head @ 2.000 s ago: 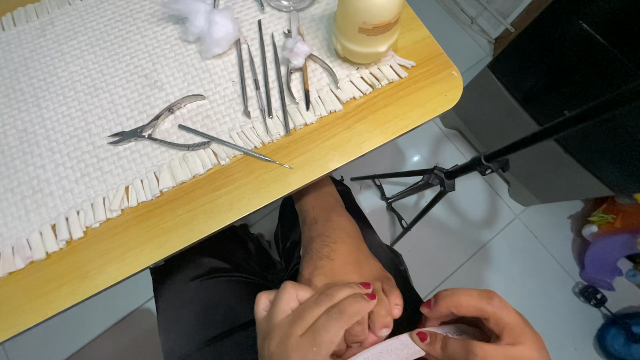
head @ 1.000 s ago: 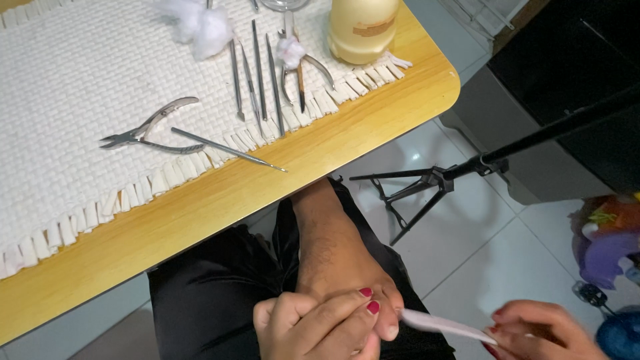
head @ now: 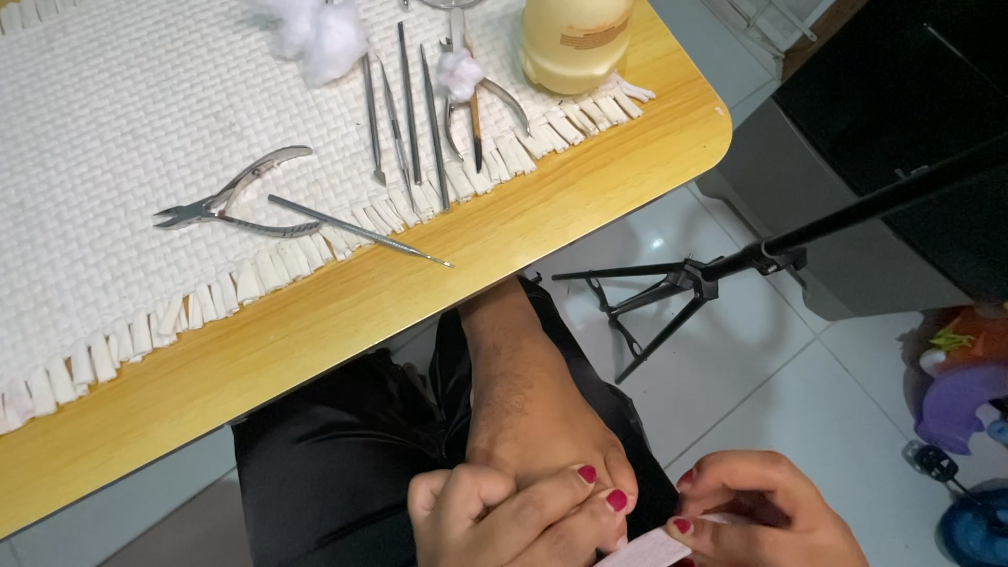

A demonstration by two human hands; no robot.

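Observation:
A person's bare foot [head: 535, 402] rests on black cloth below the table's edge. My left hand [head: 520, 520] is closed around its toes, with red-painted nails lying across them. In my right hand [head: 764, 512], pinched between thumb and fingers, is a pale nail file [head: 650, 550] whose near part reaches the toes at the bottom edge of the view. Cuticle nippers [head: 209, 211] lie spread on the white woven mat [head: 157, 118], beside a slim metal pick [head: 354, 227] that overhangs the fringe. Several metal manicure tools [head: 405, 102] lie side by side farther back.
Cotton wool [head: 327, 39], a bottle of yellowish liquid [head: 575, 39] and a second pair of nippers [head: 504, 102] under a cotton tuft are on the wooden table [head: 378, 303]. A black tripod [head: 693, 279] stands on the tiled floor, right of the foot. Colourful objects [head: 957, 394] lie far right.
My right hand has come back left toward the toes with the nail file, after being farther right one second ago. My left hand stays on the toes.

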